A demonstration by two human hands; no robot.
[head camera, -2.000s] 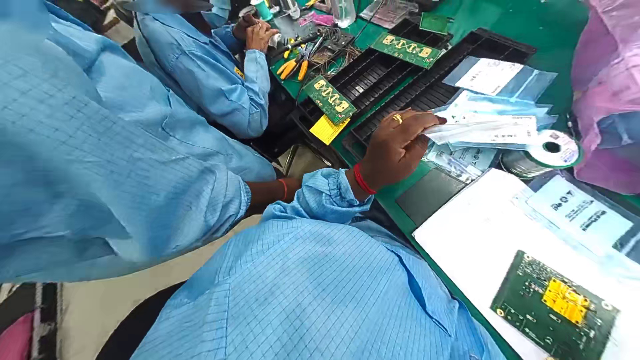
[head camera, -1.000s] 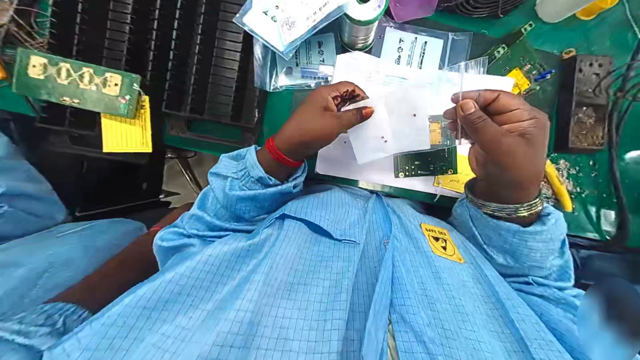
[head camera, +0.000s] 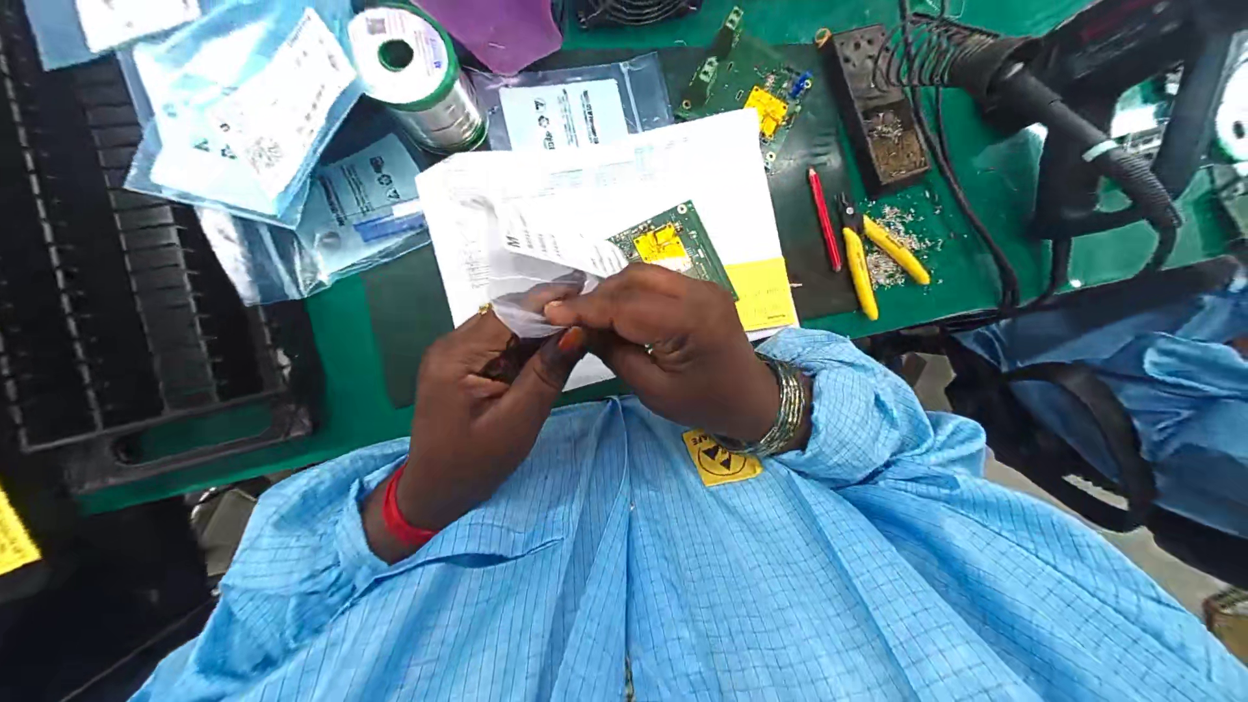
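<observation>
A clear plastic bag with printed writing is pinched between my left hand and my right hand, which meet at its lower edge. Whether anything small sits inside it is hidden by my fingers. Just beyond my right hand, a green circuit board with a yellow component lies on white paper sheets. A yellow slip shows at the paper's lower right corner.
Bagged parts and a solder wire spool lie at upper left, beside black slotted racks. Rightward are another circuit board, a red pencil, yellow-handled cutters, lead clippings, a black box and a soldering iron holder.
My hands have come together at the bag; one second ago they were apart, the right one holding up a clear bag. The view has swung right since two seconds ago.
</observation>
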